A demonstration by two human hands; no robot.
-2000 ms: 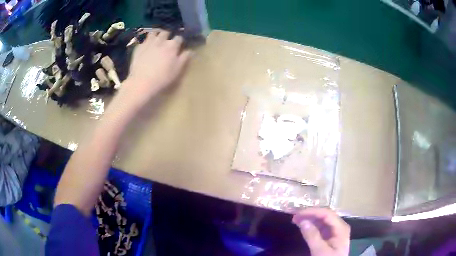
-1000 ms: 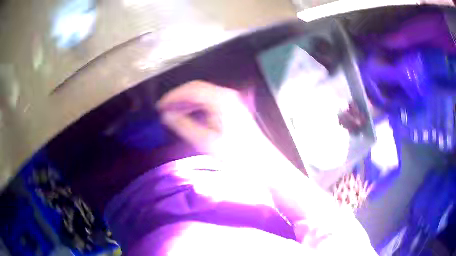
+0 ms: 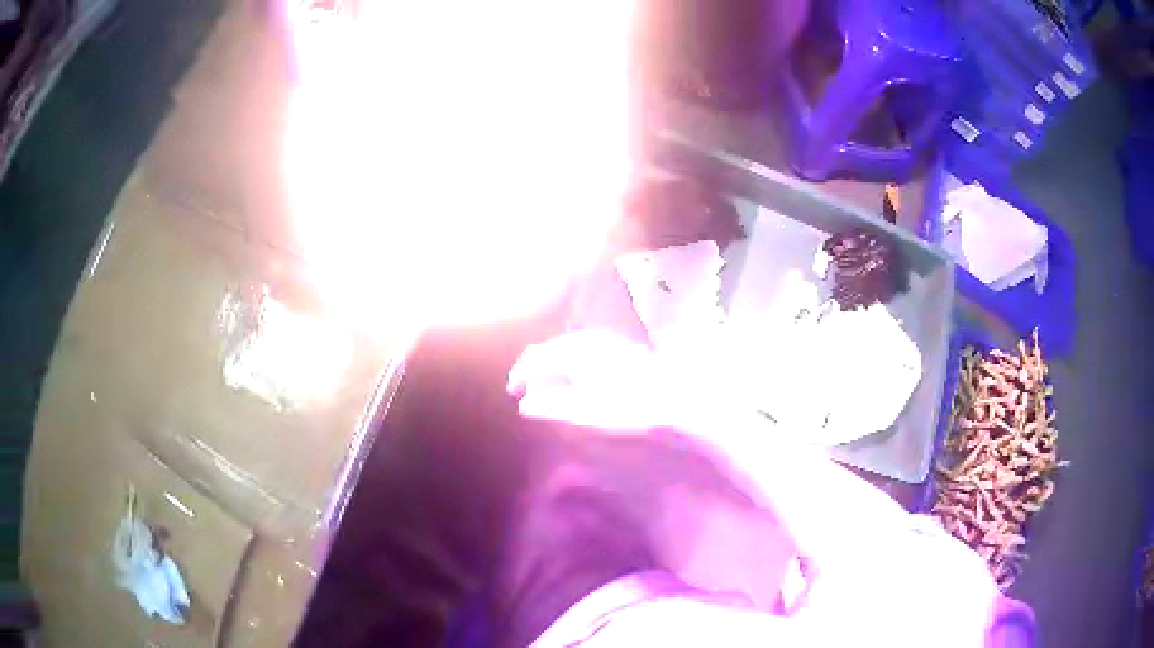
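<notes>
My right hand (image 3: 589,380) reaches in from the lower right, at the near left side of a shallow grey-green tray (image 3: 939,380). It is washed out by glare, so its fingers and anything in them cannot be made out. The tray holds white sheets (image 3: 873,373) and a ragged dark piece (image 3: 867,268), with another dark patch near its far left corner. A crumpled pale cloth (image 3: 152,572) lies on the small work board (image 3: 209,538) at lower left. My left hand is not in view.
A blinding white-pink glow (image 3: 462,152) covers the upper middle. The film-covered brown bench (image 3: 95,380) curves along the left. A heap of cream plastic parts (image 3: 1006,468) stands right of the tray. A blue stool (image 3: 873,95) and blue crate (image 3: 1025,57) are beyond.
The view has swung right from the bench to the tray. My left hand, earlier at the dark-and-cream heap, has left view. My right hand now shows beside the tray.
</notes>
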